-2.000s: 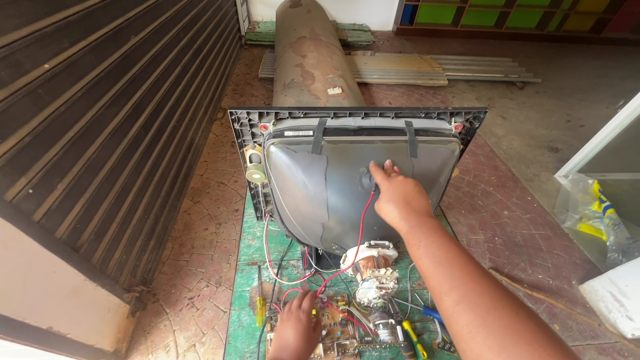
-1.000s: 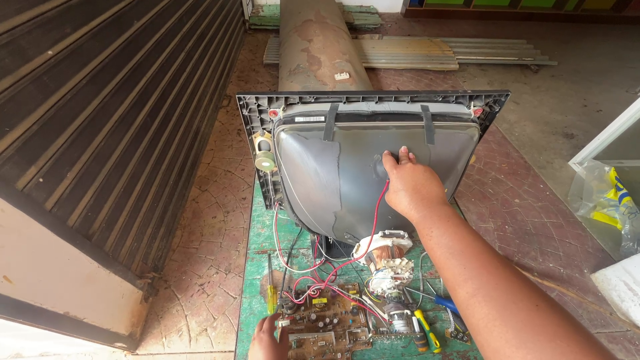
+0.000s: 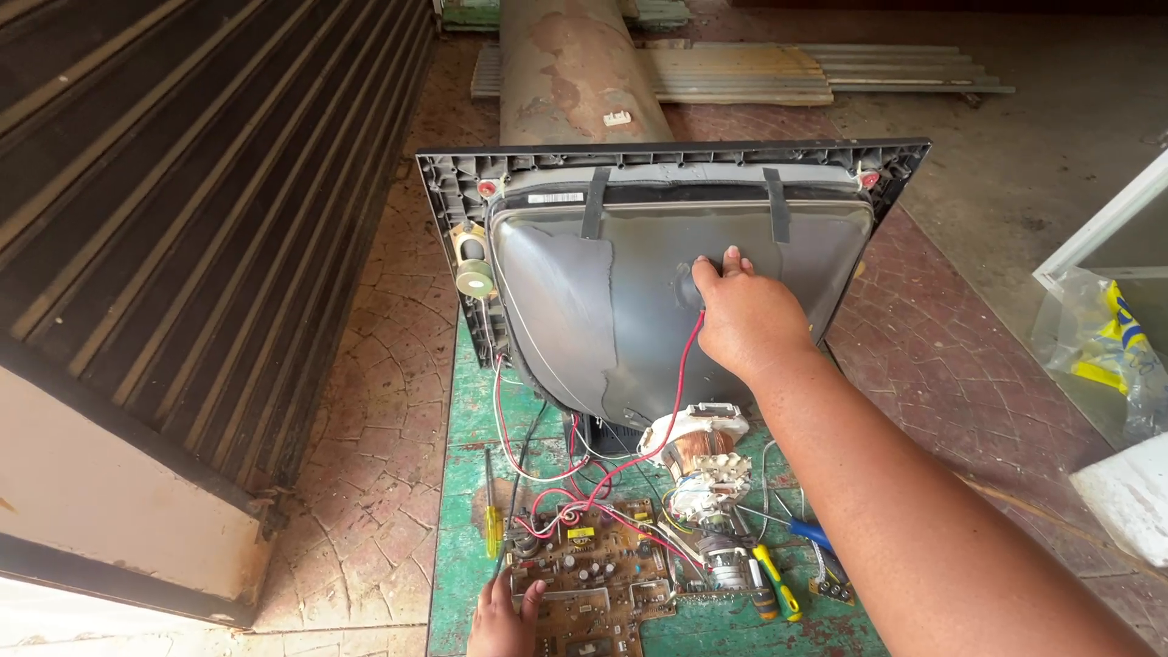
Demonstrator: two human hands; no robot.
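A CRT picture tube (image 3: 566, 301) rests in its black plastic television frame (image 3: 675, 155), back side up toward me. My right hand (image 3: 753, 315) is on the tube's back, its fingers around the end of the red high-voltage wire (image 3: 682, 374); the anode cap is mostly hidden by the hand. The wire runs down to a brown circuit board (image 3: 602, 566). My left hand (image 3: 505, 616) touches the board's left edge with its fingers. The white deflection yoke (image 3: 703, 447) with copper windings sits on the tube's neck. A speaker (image 3: 473, 274) is at the frame's left.
On the green wooden table (image 3: 465, 411) lie a yellow screwdriver (image 3: 493, 520), a yellow-green screwdriver (image 3: 776, 584) and a blue-handled tool (image 3: 810, 534). A slatted shutter (image 3: 164, 182) stands at left, a large metal cylinder (image 3: 575, 73) behind, and a plastic bag (image 3: 1100, 338) at right.
My left hand has moved from the wires to the left edge of the circuit board. My right hand has stayed at the tube's back with the red wire.
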